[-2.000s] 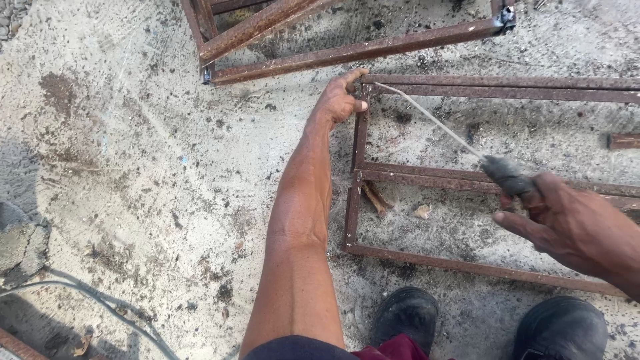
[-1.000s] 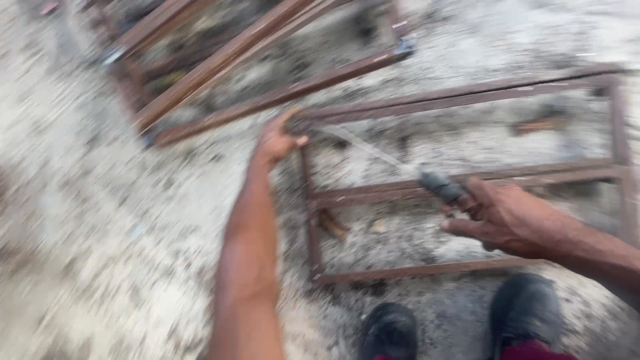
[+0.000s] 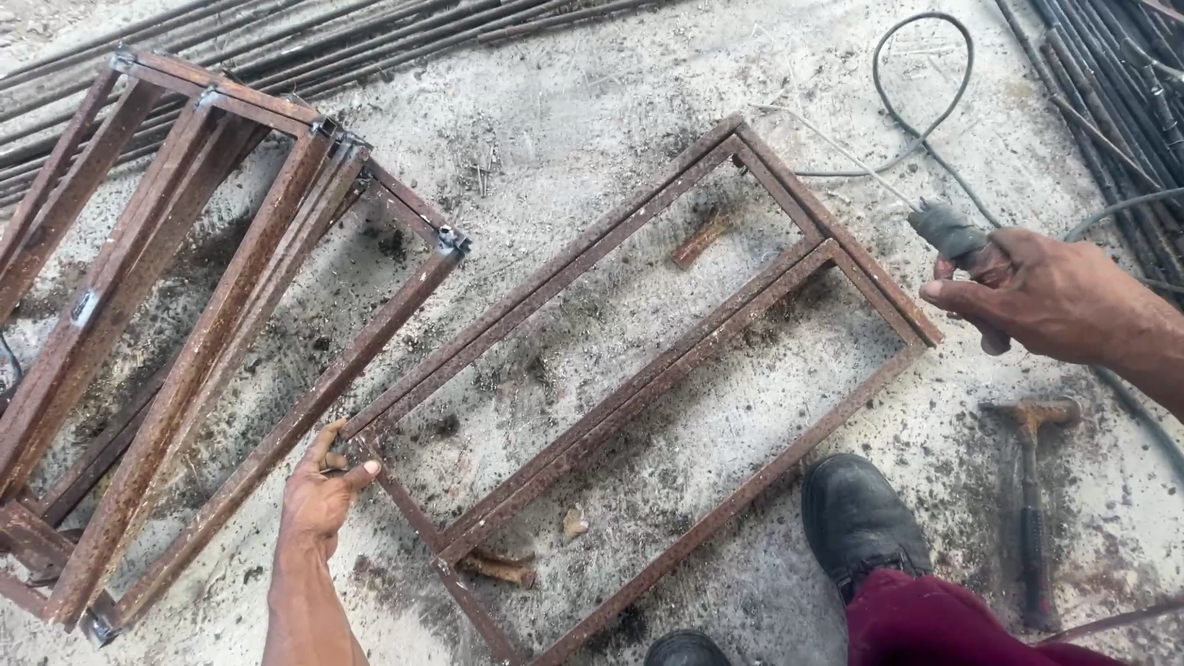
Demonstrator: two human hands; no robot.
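A rusty rectangular steel frame [image 3: 638, 393] with a middle bar lies on the concrete in front of me. My left hand [image 3: 324, 490] grips its near-left corner, fingers and thumb around the steel. Out to the right, my right hand [image 3: 1054, 291] holds a welding electrode holder [image 3: 948, 231] with a dark wrapped handle. A thin pale welding rod [image 3: 837, 148] sticks out of the holder toward the upper left, above the ground beyond the frame's far corner. The rod's tip touches no part of the frame.
More rusty welded frames [image 3: 250, 268] stand at left. Long steel bars [image 3: 370, 46] lie behind them, and a bundle of dark rods [image 3: 1110, 120] at upper right. A cable [image 3: 971, 55] loops near my right hand. A hammer [image 3: 1031, 499] lies beside my boot [image 3: 860, 518]. Short rusty pieces [image 3: 703, 236] lie within the frame.
The view has shifted and turned. My right hand with the rod has moved away from the frame corner at my left hand, out past the frame's other end. The left hand remains at its corner.
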